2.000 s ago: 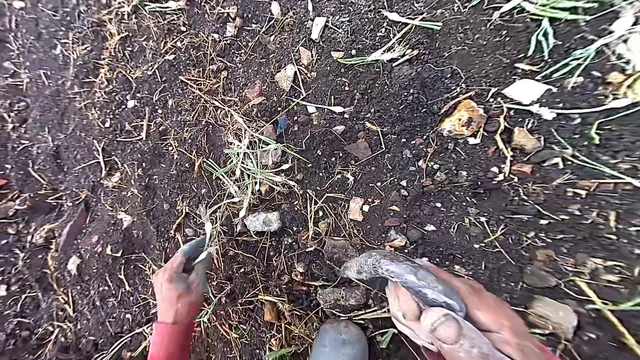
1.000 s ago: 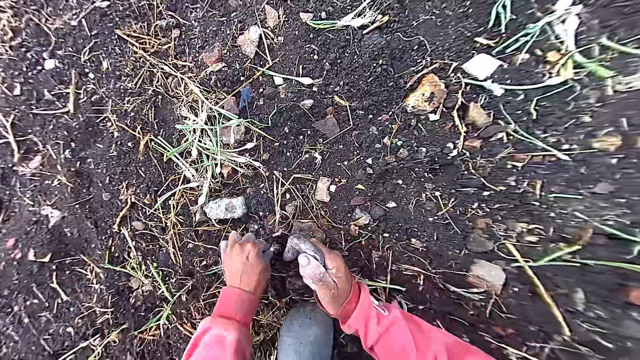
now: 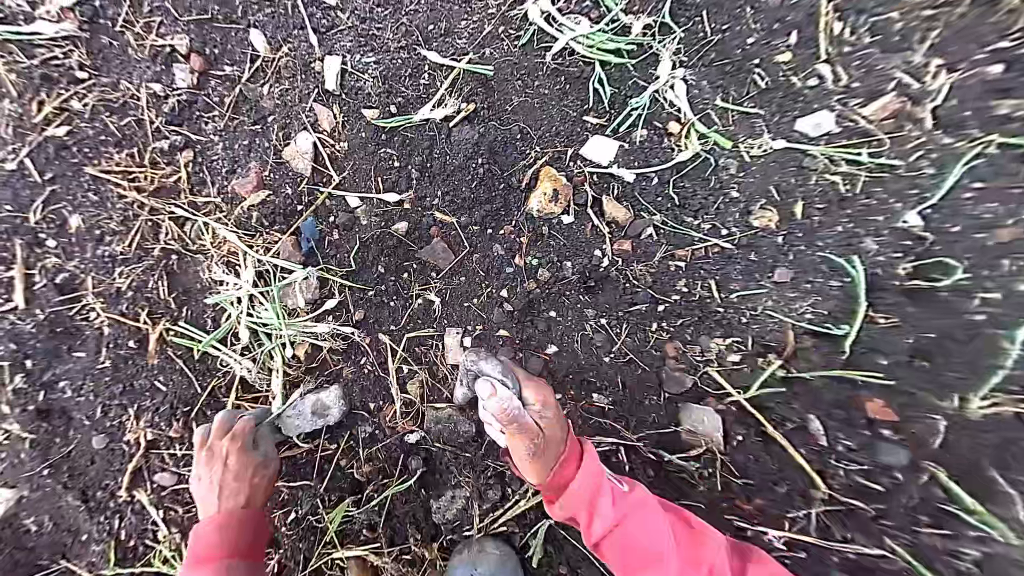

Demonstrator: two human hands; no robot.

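Observation:
My right hand (image 3: 524, 416), with soil-stained fingers, grips a smooth grey object that looks like a stone (image 3: 486, 374), held over dark soil. At the lower left, my left hand (image 3: 236, 460) is low to the ground, back upward, its fingers curled beside a pale grey rock (image 3: 314, 410). A thin pale stem shows at its fingertips; whether it is held cannot be told. Just above that rock lies a loose pile of uprooted green onion-like seedlings (image 3: 264, 312) with white bulbs and roots.
More pulled seedlings (image 3: 592, 40) lie at the top. Around them are an orange-brown stone (image 3: 550, 193), a white fragment (image 3: 600, 150), a flat grey stone (image 3: 701, 425) and dry straw (image 3: 152, 188). A rounded grey boot toe (image 3: 483, 558) shows at the bottom edge.
My hands were close together one second ago; now they are apart, the left one beside the pale rock, the right one still gripping the grey object.

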